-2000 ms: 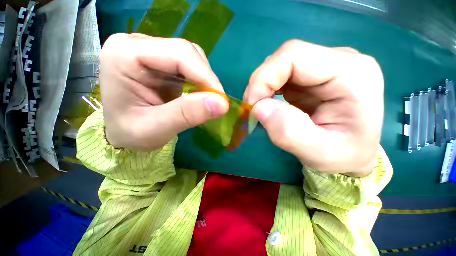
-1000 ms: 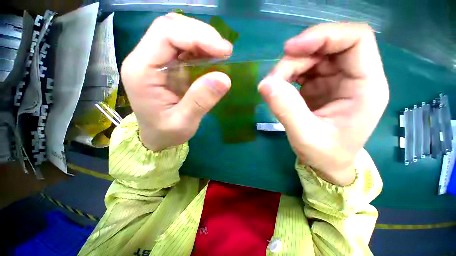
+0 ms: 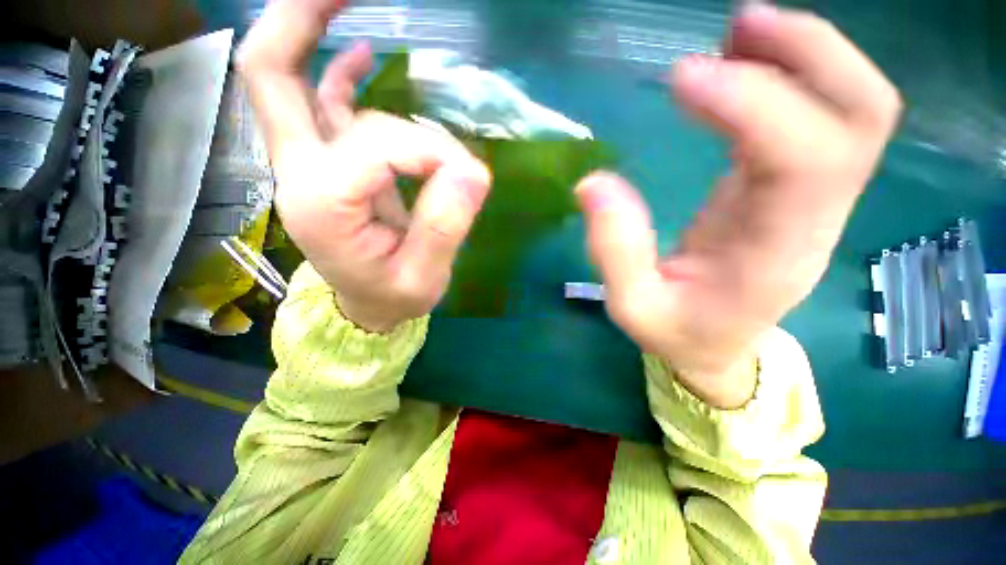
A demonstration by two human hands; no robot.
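Observation:
My left hand (image 3: 370, 215) is over the bench at left of centre, thumb and forefinger tips together, other fingers raised; whether a thin piece is between the tips cannot be told. My right hand (image 3: 750, 210) is spread and blurred, with nothing visible in it. Translucent yellow-olive film (image 3: 535, 171) shows between and behind the hands, with strong white glare at its upper part. A small silver-white metal part (image 3: 582, 291) lies on the green bench beside my right thumb, partly hidden by the hand.
A row of silver-grey metal parts (image 3: 929, 296) lies at right, next to a white card (image 3: 976, 386) with a blue edge. At left are packing sheets (image 3: 166, 199), toothed-edged parts (image 3: 94, 221), crumpled yellow film (image 3: 221, 298) and thin pale strips (image 3: 256, 268).
My right hand has opened wider and moved away from my left. The clear piece stretched between the hands no longer shows there. My left thumb and forefinger have closed together.

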